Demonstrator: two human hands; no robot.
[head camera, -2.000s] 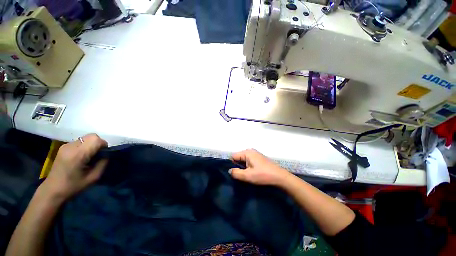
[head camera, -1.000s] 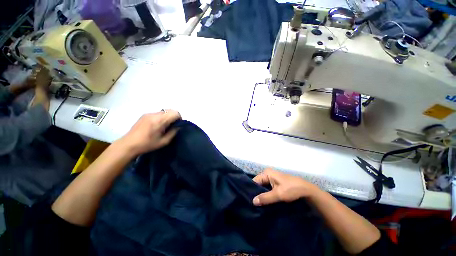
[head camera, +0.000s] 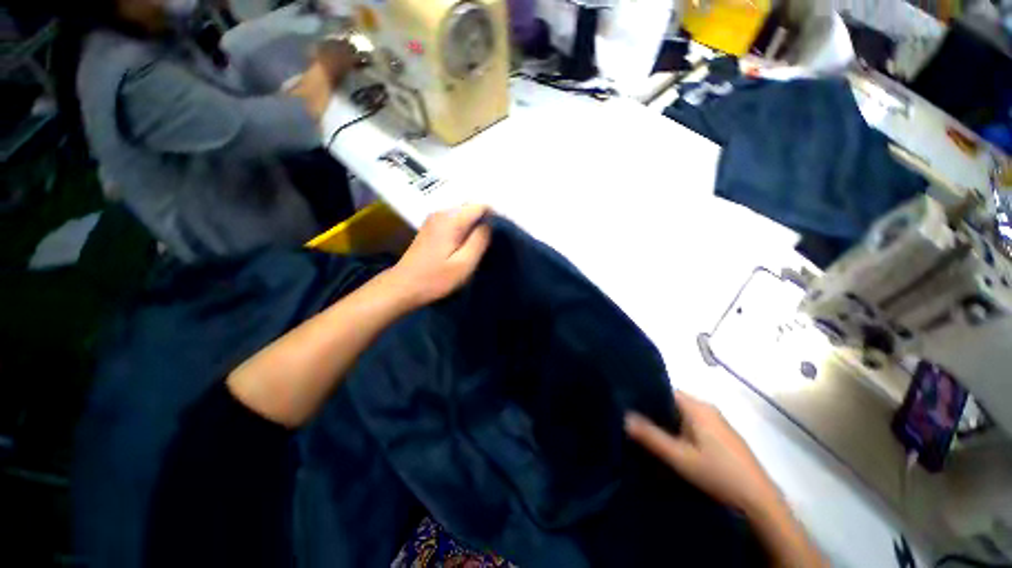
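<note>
A dark garment (head camera: 522, 399), navy to blue-green, spreads over my lap and rises to the table's front edge. My left hand (head camera: 449, 253) grips its upper edge at the left, fingers closed on the cloth. My right hand (head camera: 694, 444) is at the garment's right side, thumb and fingers around the cloth's edge. The edge runs in a curve between both hands. The cream sewing machine (head camera: 899, 266) stands at the right, cut off by the picture's rim.
A person in grey (head camera: 211, 133) sits at a cream machine (head camera: 444, 67) at upper left. Dark cut panels (head camera: 810, 155) lie on the white table (head camera: 599, 178). A phone (head camera: 930, 413) sits under the machine arm. A yellow bin (head camera: 361, 231) is below the table. Snips show partly at lower right.
The view has swung left, bringing the other person further in. Both hands keep hold of the garment; its edge has risen into a curve, and more cloth shows at the left.
</note>
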